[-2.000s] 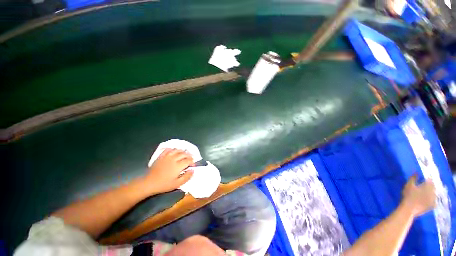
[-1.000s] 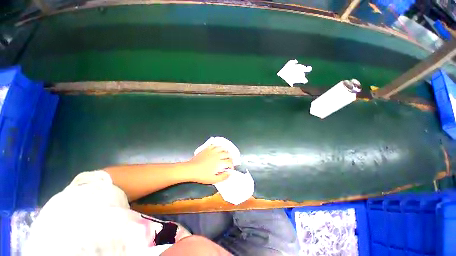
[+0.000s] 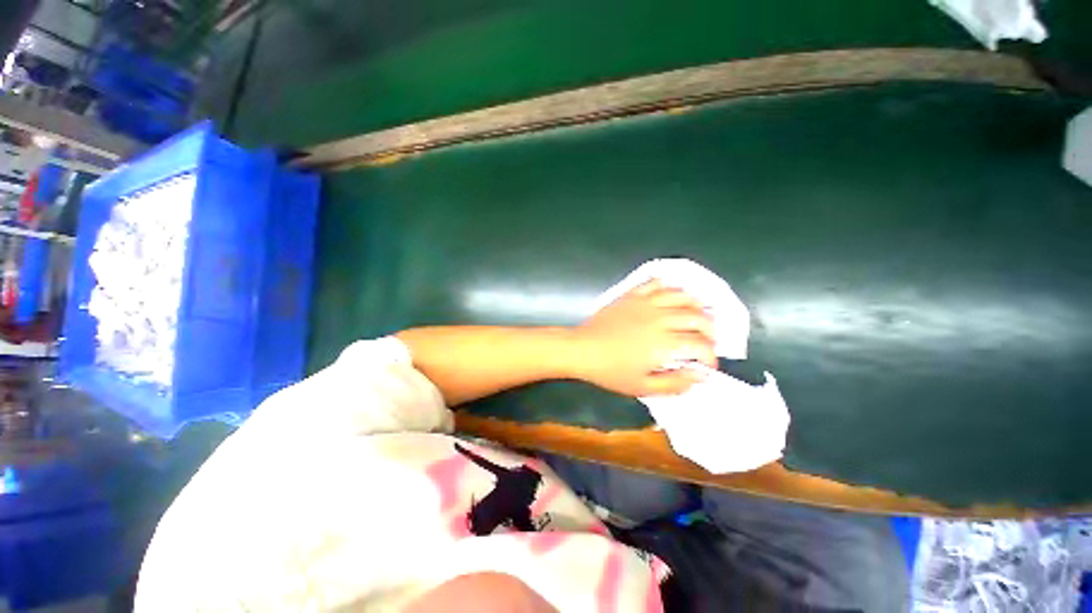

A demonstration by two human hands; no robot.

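Observation:
My left hand (image 3: 653,341) is bare and closed on a white cloth (image 3: 725,419) near the front edge of the green bench (image 3: 515,228). The cloth bulges out above and below my fingers and rests on the bench top. My right hand is not in view.
A blue tote (image 3: 228,275) full of white items stands at the left end of the bench. Another tote with white corded items (image 3: 1000,563) is low at the bottom right. A white scrap (image 3: 996,18) and part of a white bottle (image 3: 1080,146) show at the right.
The view has swung left, so the left tote shows more fully and the bottle is nearly out of the picture. My right hand, seen earlier at the right totes, is out of view.

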